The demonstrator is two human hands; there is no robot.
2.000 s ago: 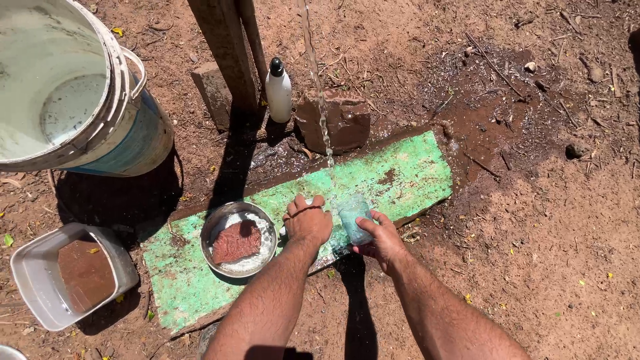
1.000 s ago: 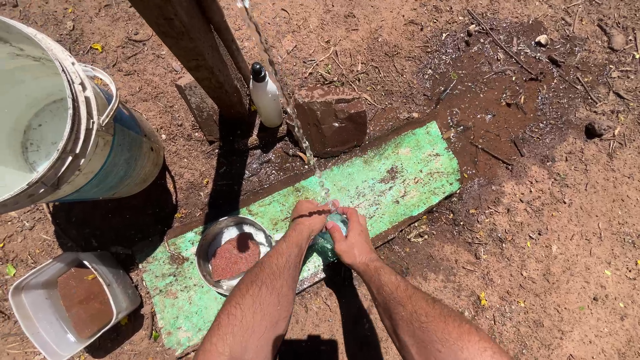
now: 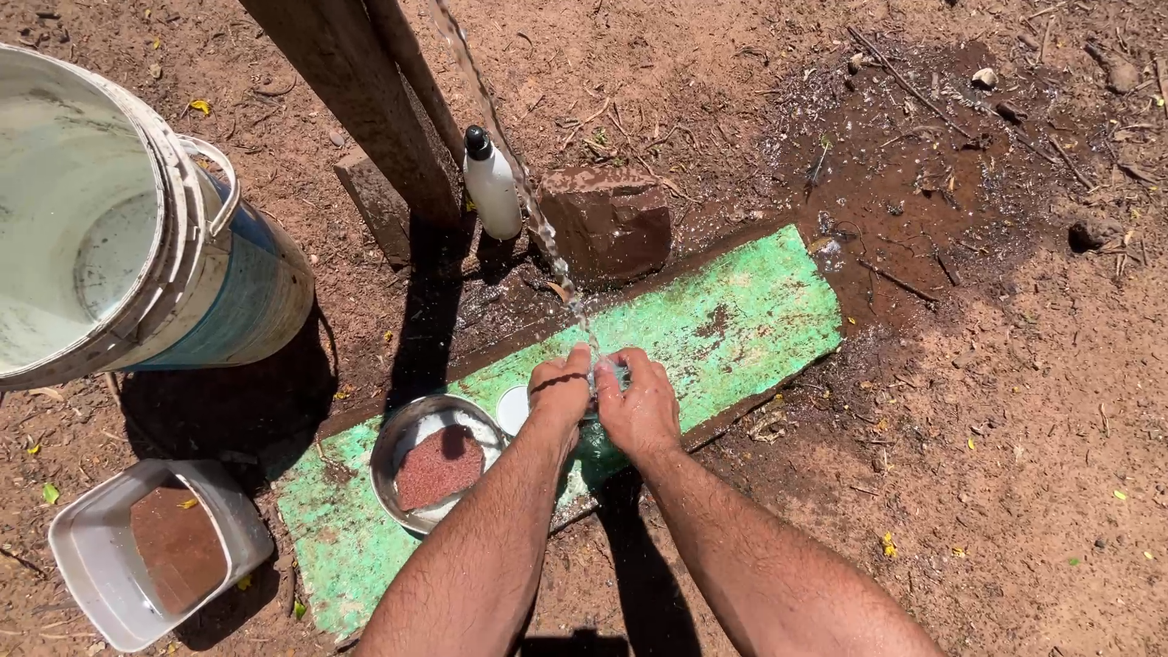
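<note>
A stream of water (image 3: 553,242) falls from above onto both hands, over a green-painted board (image 3: 730,310). My right hand (image 3: 639,401) is closed around a clear bluish cup or jar (image 3: 620,372), mostly covered by the fingers. My left hand (image 3: 560,388) is at the vessel's left side, its fingers bent close to the rim; whether it grips anything is hidden. Left of it lies a white round lid (image 3: 514,410). Beside the lid stands a metal bowl (image 3: 381,456) holding a reddish scouring pad (image 3: 441,467) and white suds or liquid.
A large plastic bucket (image 3: 246,301) stands at the left, above a square plastic tub (image 3: 91,584) with brown content. Behind the board are a wooden post (image 3: 365,100), a white bottle with a black cap (image 3: 493,192) and a reddish stone block (image 3: 607,224). Wet soil lies at upper right.
My hands have come together around the clear vessel under the water; two seconds ago they were apart, with the vessel in my right hand.
</note>
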